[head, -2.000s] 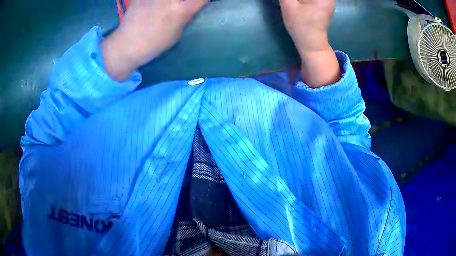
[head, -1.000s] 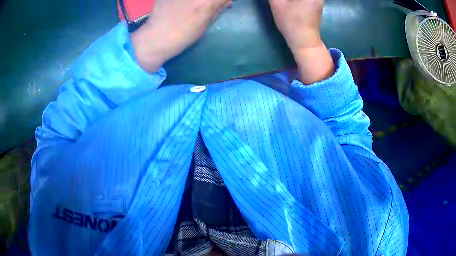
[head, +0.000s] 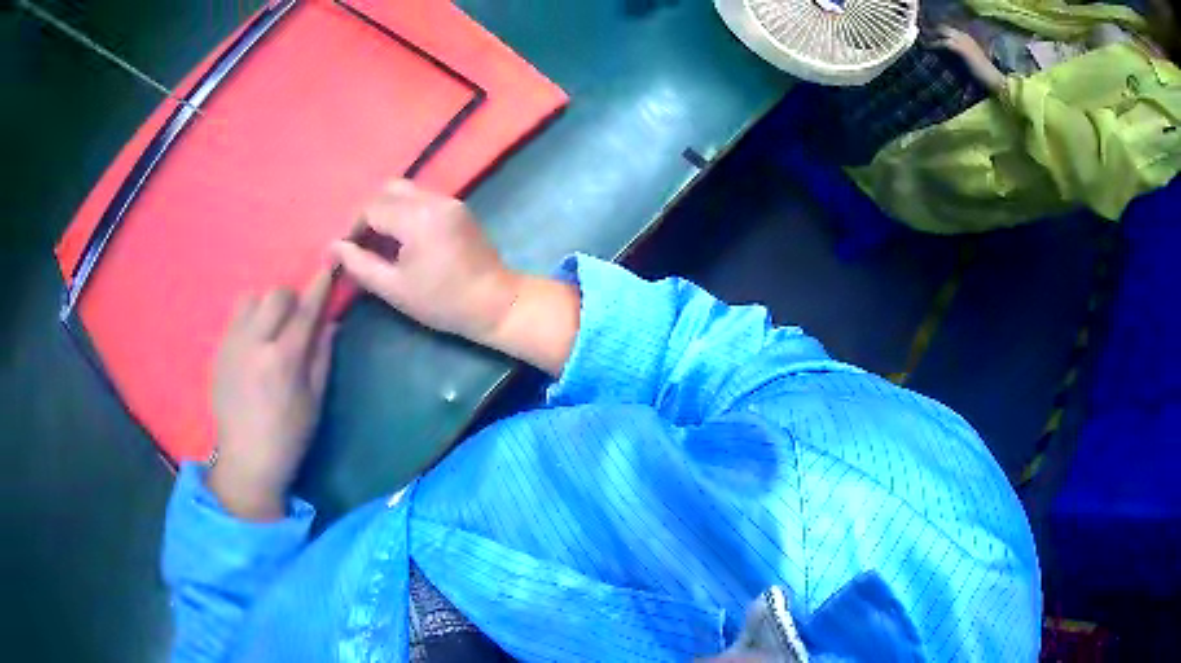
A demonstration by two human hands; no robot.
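Observation:
A red-orange foam pad (head: 525, 97) lies on the dark green table at the upper left. A thin black rectangular frame (head: 456, 119) lies on it, with the pad showing through its middle. A dark trim strip with a shiny edge (head: 166, 149) runs along the frame's far-left side. My left hand (head: 269, 382) is over the pad's near edge, fingers extended at the frame's near side. My right hand (head: 434, 266) is beside it, thumb and fingers pinched around something small and dark at the frame. The small thing is too blurred to identify.
A round cream fan (head: 829, 33) stands at the table's edge at the top. A person in a yellow-green smock (head: 1023, 143) is at the upper right. A pale cord (head: 110, 55) crosses the upper left. The green table's edge (head: 622, 253) runs diagonally in front of my body.
The view has turned and now shows most of the pad and frame. Both hands appear lower and further left, closer together. The fan appears nearer the top centre, and the person shows more fully.

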